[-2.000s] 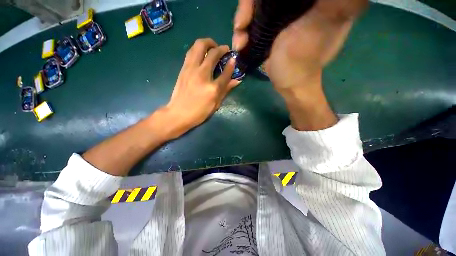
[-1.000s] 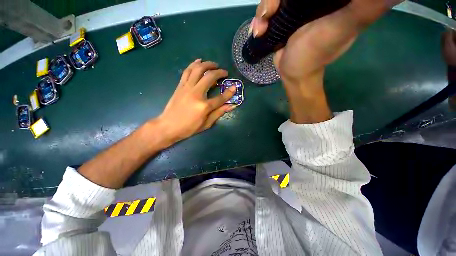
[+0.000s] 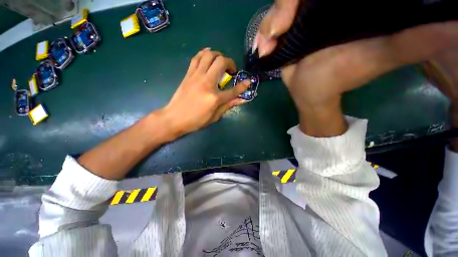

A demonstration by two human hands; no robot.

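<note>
My left hand (image 3: 203, 93) holds a small rounded-square housing (image 3: 247, 86) with a blue circuit board down on the green bench, thumb on its face. A yellow battery (image 3: 225, 79) shows between my fingers beside it. My right hand (image 3: 281, 35) grips a thick black ribbed screwdriver (image 3: 321, 37), its narrow end at the housing's top right edge. The bit tip and any screw are too small or hidden to see. The round grey dimpled screw plate (image 3: 255, 28) lies behind, mostly covered by the tool and hand.
Several blue-board housings (image 3: 46, 75) with yellow batteries lie on the green bench (image 3: 130, 95) at left. Another housing (image 3: 153, 15) with a battery (image 3: 129, 25) lies at top centre-left. A grey metal bracket (image 3: 47, 10) stands at top left. Another person's arm (image 3: 444, 90) is at the right edge.
My right hand has moved the screwdriver from over the screw plate to the housing. The battery now shows between my left fingers. The other person's arm has come further in at right.
</note>
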